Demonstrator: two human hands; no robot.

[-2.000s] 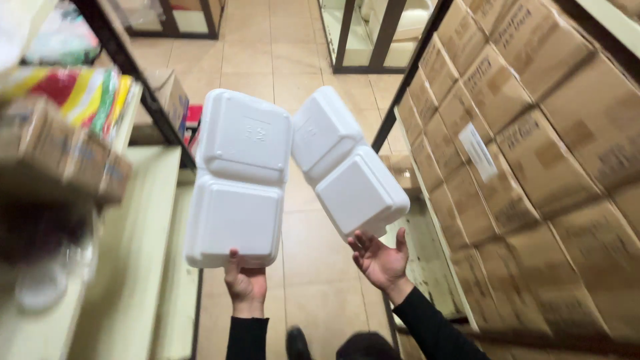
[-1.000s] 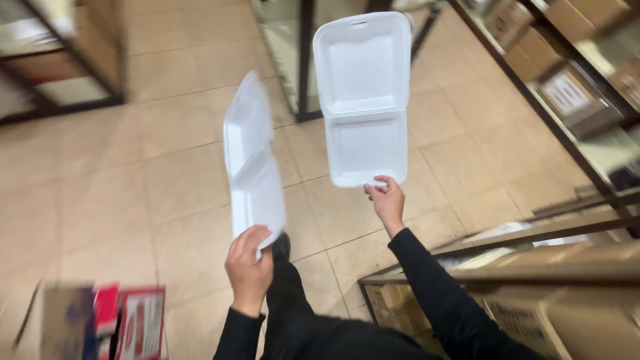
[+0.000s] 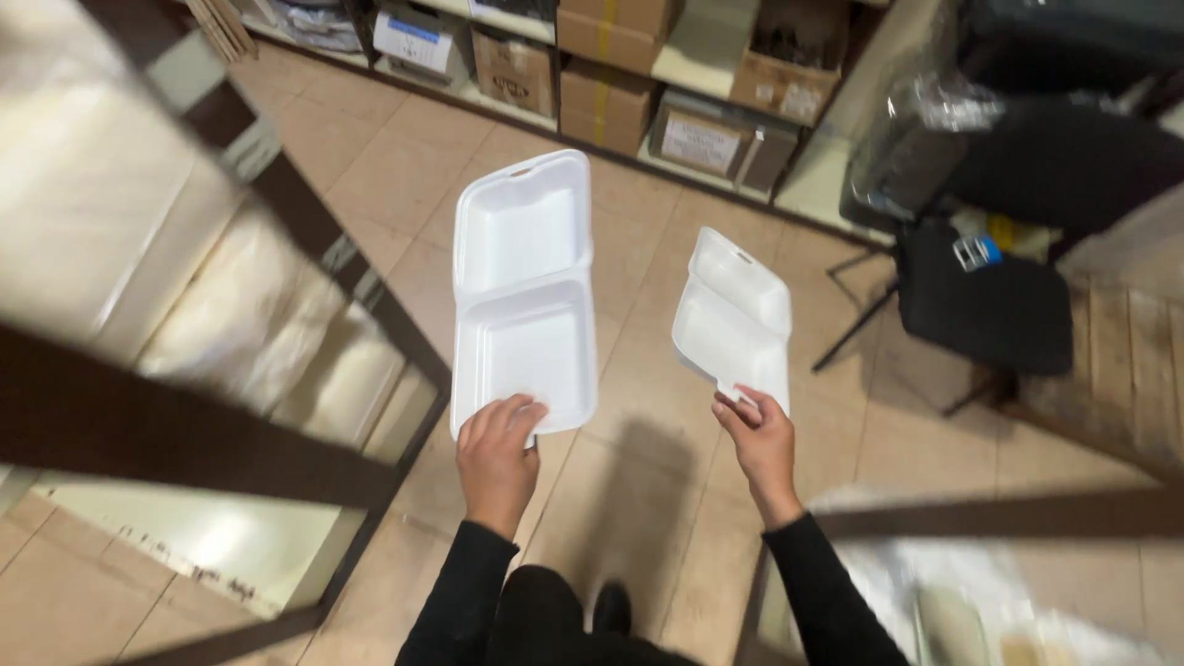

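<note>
My left hand [image 3: 500,455] grips the near edge of a white foam clamshell container [image 3: 524,296], which is unfolded with its hollow inner side facing me. To the right, my right hand [image 3: 760,444] pinches the near rim of a second white foam clamshell [image 3: 735,310]. That one is also unfolded and tilted, so it looks narrower. The two containers are apart, both held above the tiled floor.
A metal rack [image 3: 213,444] with plastic-wrapped goods stands close at left. Across the far side run shelves with cardboard boxes [image 3: 606,102]. A black chair [image 3: 985,301] stands at right, near wooden slats [image 3: 1133,351]. Another rack edge [image 3: 980,513] is at lower right.
The view has swung to another part of the room. The left container, seen nearly edge-on one second ago, now faces me, while the right one has turned more side-on. Both hands still hold them.
</note>
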